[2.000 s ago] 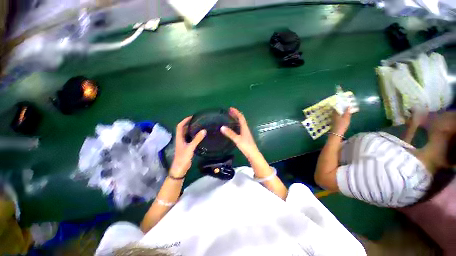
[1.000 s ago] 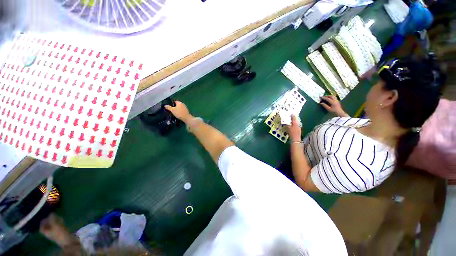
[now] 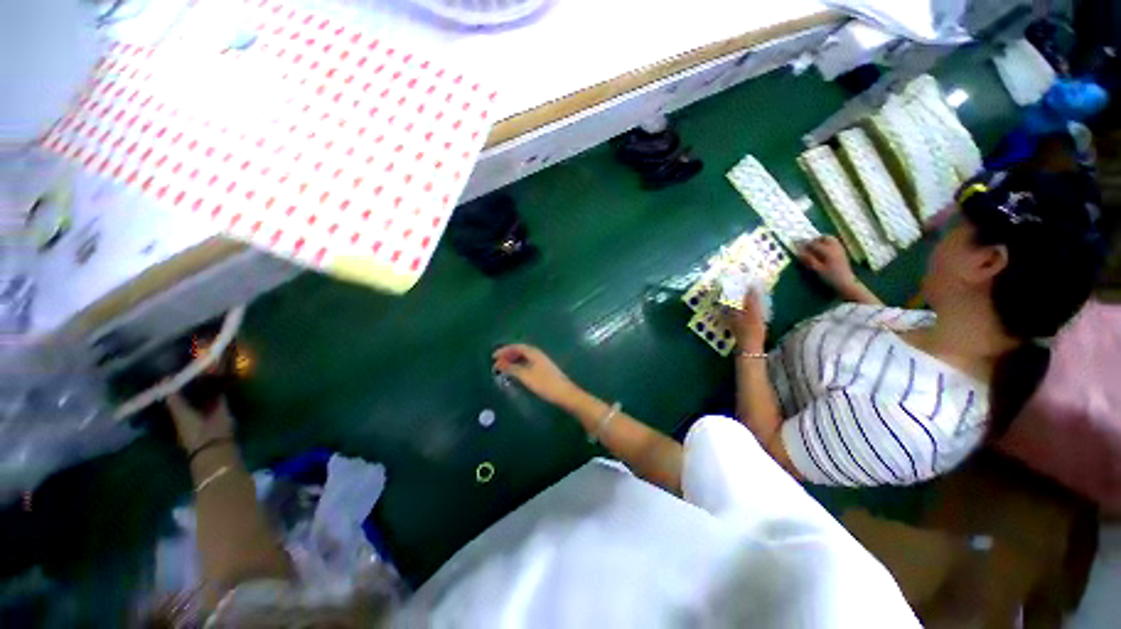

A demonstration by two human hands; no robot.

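A black clip fan [image 3: 489, 234] lies on the green belt under the shelf edge, beyond my right hand. My right hand [image 3: 531, 371] is over the belt, away from that fan, fingers loosely curled, with no fan in it. My left hand [image 3: 203, 421] is at a dark clip fan [image 3: 241, 361] with an orange glow, at the left, partly behind a pale cable. The hand touches or overlaps this fan; blur hides whether the fingers are closed on it. A small pale disc [image 3: 487, 418] and a yellow-green ring [image 3: 484, 472] lie on the belt.
The white shelf [image 3: 639, 92] and a hanging arrow label sheet [image 3: 357, 148] cover the upper left. Another black fan [image 3: 660, 156] lies farther along. A seated neighbour [image 3: 879, 393] handles dotted sheets [image 3: 738, 283] at right. Clear bags [image 3: 348, 504] lie in a blue bin.
The fan held in both hands went to the belt by the shelf. My right hand has let it go and drawn back. My left hand has moved up to the left fan.
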